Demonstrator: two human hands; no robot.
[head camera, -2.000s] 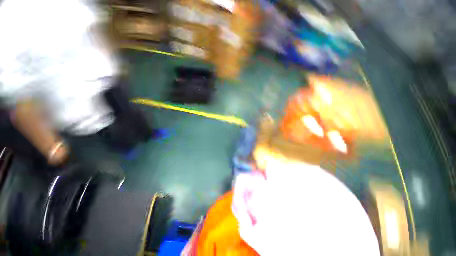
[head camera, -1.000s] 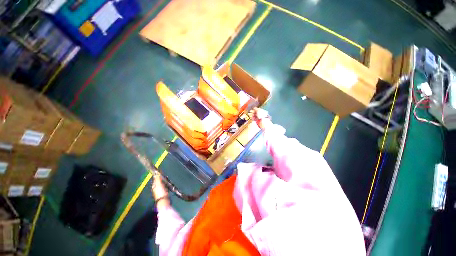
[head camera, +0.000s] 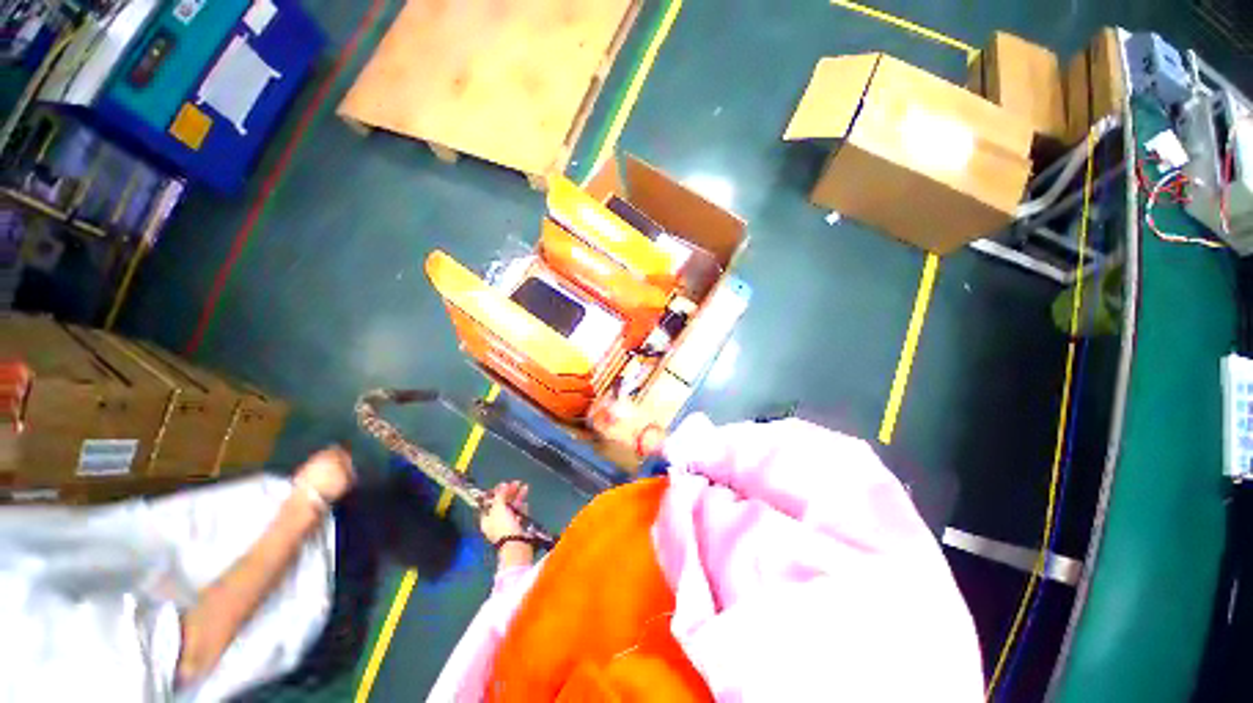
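A platform trolley (head camera: 529, 446) with a blue deck carries an open brown carton (head camera: 691, 220). Orange retail boxes (head camera: 515, 350) stand in it with lids raised, each showing a dark device (head camera: 547, 306) beside a white panel. My left hand (head camera: 507, 514) is on the wrapped push handle (head camera: 423, 457), its fingers around the bar. My right hand (head camera: 635, 429) is at the carton's near edge, low beside the pink sleeve. It is washed out and partly hidden, so its grip cannot be told.
Another person's white-sleeved arm and hand (head camera: 324, 474) are at lower left, close to the handle. Stacked cartons (head camera: 110, 412) stand behind. A wooden pallet (head camera: 481, 76) lies ahead. An open carton (head camera: 928, 151) is ahead right, and a green bench (head camera: 1147, 453) runs along the right.
The other person has come in at lower left, over where the black case showed. My right hand has moved from the carton's right side down to its near edge. My left hand stays at the handle.
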